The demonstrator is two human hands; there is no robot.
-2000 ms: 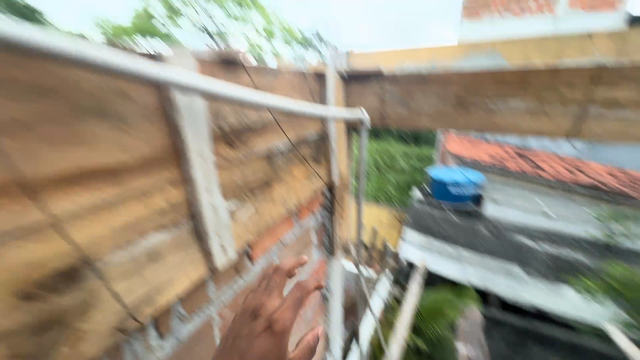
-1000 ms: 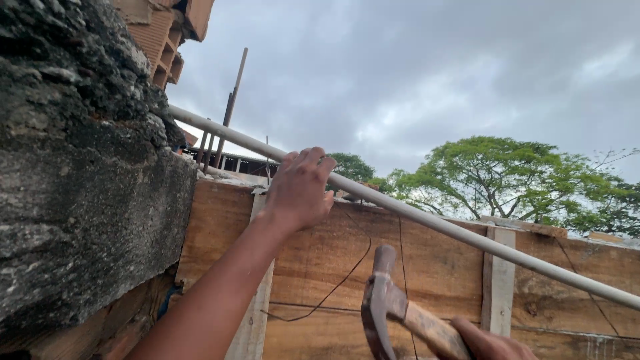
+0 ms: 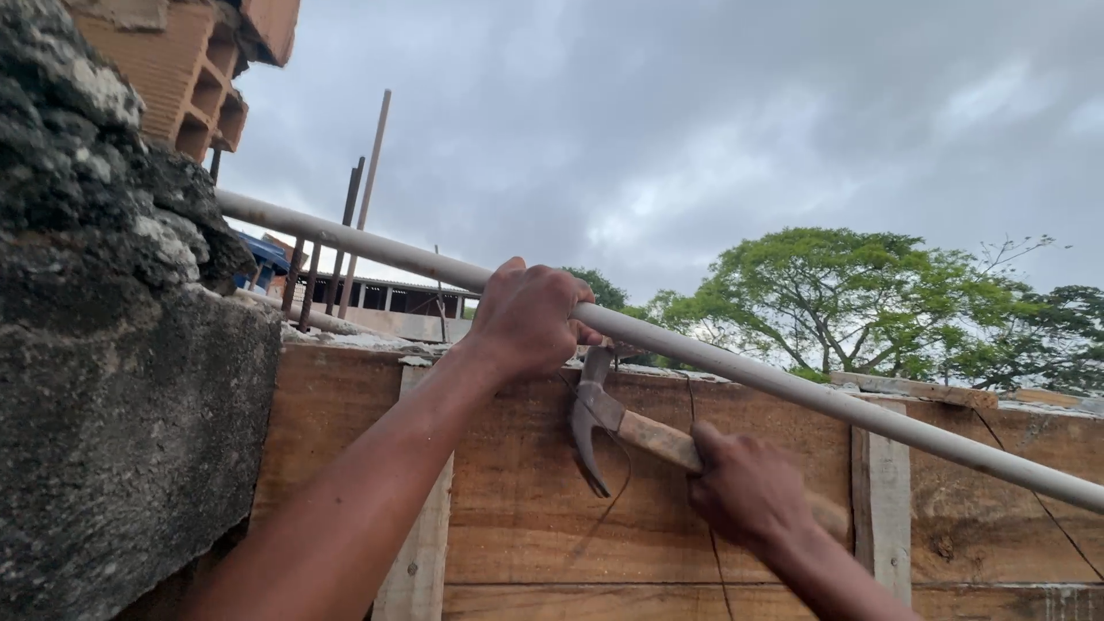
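Note:
My left hand (image 3: pixel 528 317) is closed around a long white plastic pipe (image 3: pixel 742 366), which slants down to the right across the view. Below it, my right hand (image 3: pixel 750 483) grips the wooden handle of a claw hammer (image 3: pixel 660 438). The hammer's head is just under the pipe, close to my left fingers, with its claw pointing down. Behind both hands stands formwork of wooden boards (image 3: pixel 535 483) with upright battens (image 3: pixel 887 500). A thin dark wire (image 3: pixel 716 552) hangs in front of the boards.
A rough concrete block (image 3: pixel 138 431) stands close on the left, with hollow clay bricks (image 3: pixel 185 78) above it. Several steel bars (image 3: pixel 345 233) rise behind the boards. A loose wood strip (image 3: pixel 914 388) lies along the top edge, and trees (image 3: pixel 837 302) stand beyond.
The view has swung greatly since the oldest frame, where one hand shows empty beside the boards. Since the later frame, my right hand has raised the hammer toward the pipe.

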